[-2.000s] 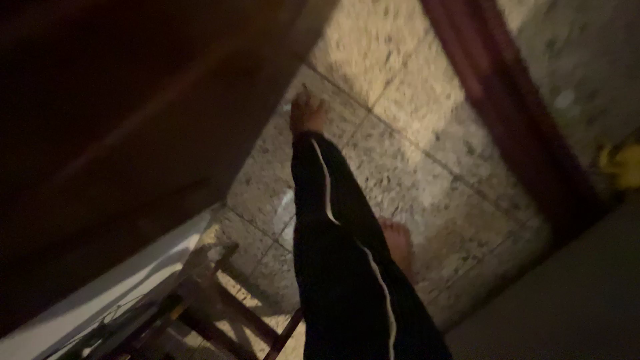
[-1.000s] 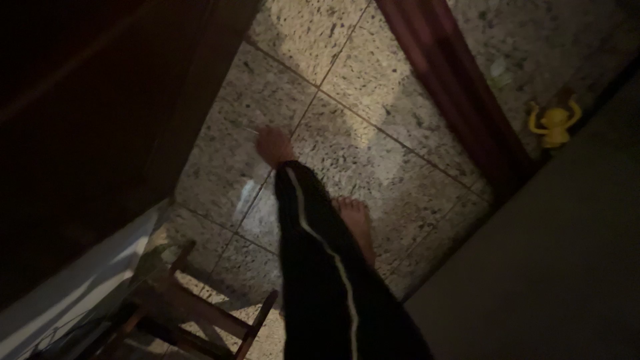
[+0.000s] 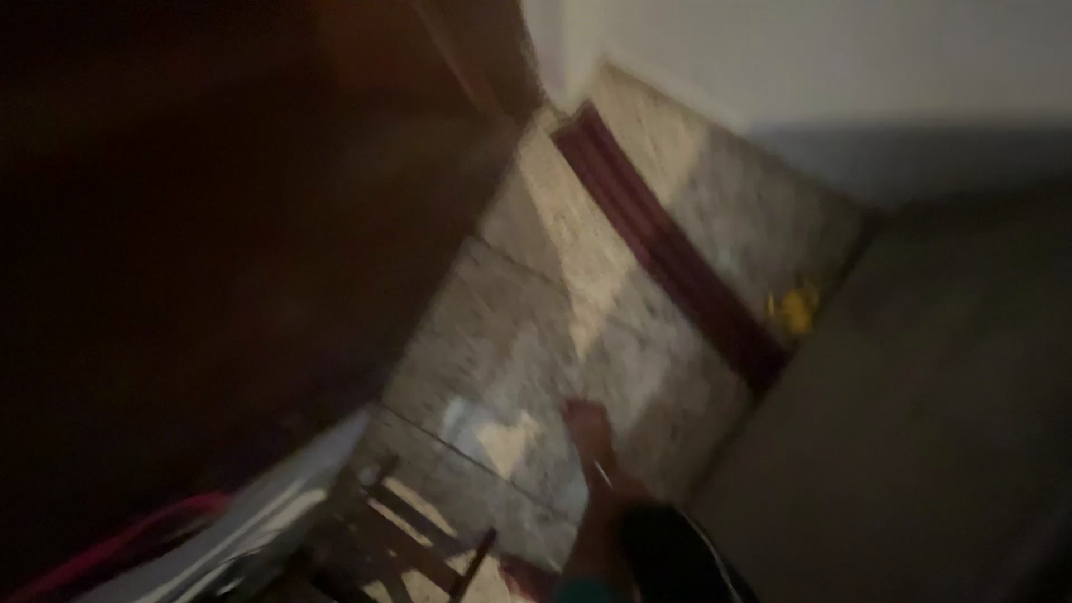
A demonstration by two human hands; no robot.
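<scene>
A bare foot (image 3: 589,419) stands on the speckled tile floor (image 3: 502,335), low in the view, with a dark trouser leg (image 3: 674,548) with a pale stripe behind it. Beside the leg, a blurred stretch of bare skin (image 3: 590,540) runs down to a teal patch (image 3: 586,590) at the bottom edge. It may be my left forearm and hand, but blur hides the fingers and any hold. My right hand is out of view. A dark red strip (image 3: 645,218) lies across the floor, near a yellow figure-like object (image 3: 794,310).
A large dark brown surface (image 3: 209,251) fills the left side. At lower left is a wooden slatted piece of furniture (image 3: 410,532). A pale wall (image 3: 821,67) rises at the upper right, and a dark flat surface (image 3: 904,419) borders the floor at right.
The view has shifted, bringing the strip's far end and the pale wall into sight. Bare skin and a teal patch now show beside the trouser leg. Only one foot can be made out.
</scene>
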